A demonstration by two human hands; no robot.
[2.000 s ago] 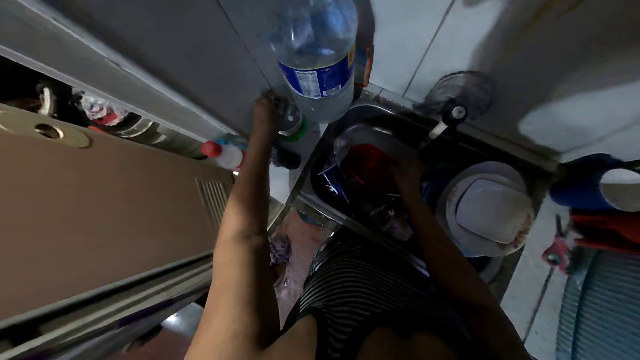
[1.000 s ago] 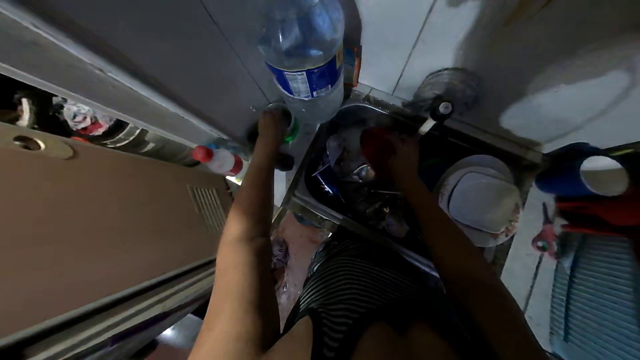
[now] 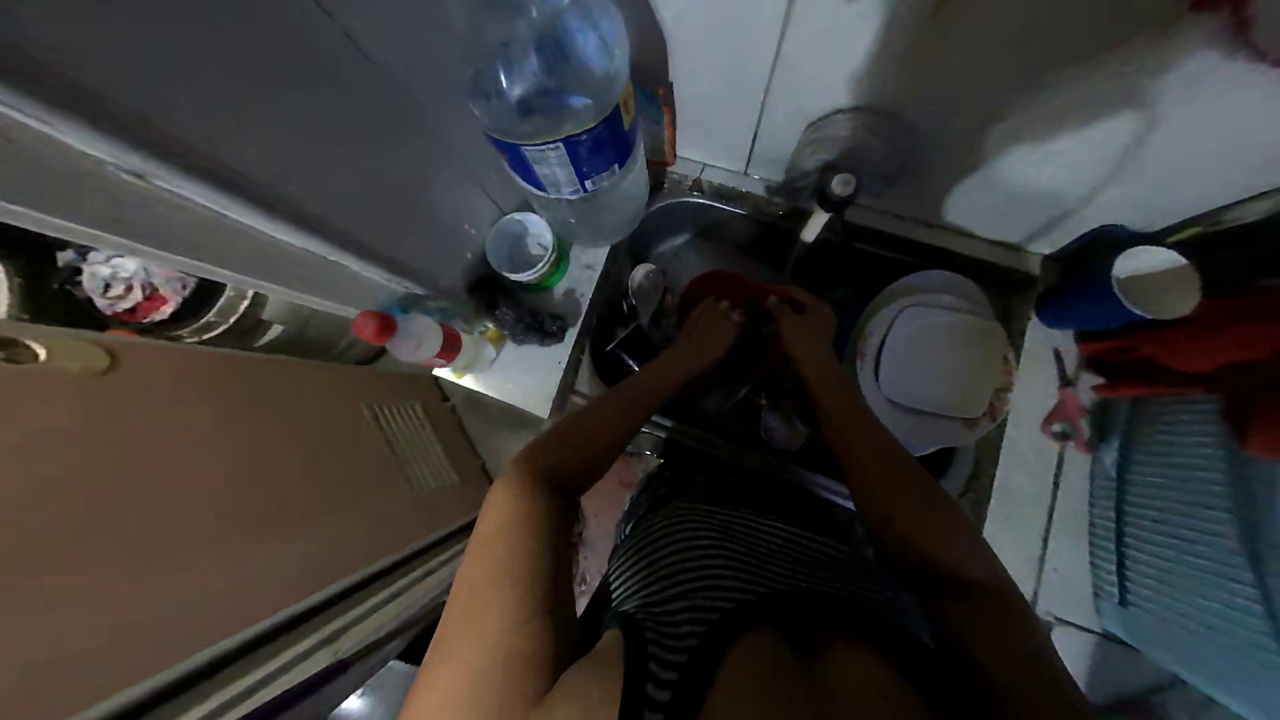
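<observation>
Both hands are over the dark metal sink point(image 3: 690, 205). My left hand point(image 3: 712, 328) rests on the near left side of a red dish point(image 3: 725, 288), perhaps a bowl. My right hand point(image 3: 803, 325) holds its right side. Its lower part is in shadow, so what the fingers cover is hidden. A spoon point(image 3: 646, 288) and other dishes lie in the sink at the left. The faucet point(image 3: 818, 220) stands behind the right hand. Stacked white plates point(image 3: 945, 362) sit at the right side of the sink.
On the left ledge stand a large plastic bottle point(image 3: 570, 130), a small tub point(image 3: 522, 248) with a green band and a red-capped bottle point(image 3: 420, 338). To the right are a blue cup point(image 3: 1100, 280), red cloth point(image 3: 1190, 350), pink-handled scissors point(image 3: 1066, 415) and a light-blue ribbed plastic item point(image 3: 1170, 500).
My left hand has moved from the tub on the ledge into the sink, onto the red dish. My right hand still has the red dish.
</observation>
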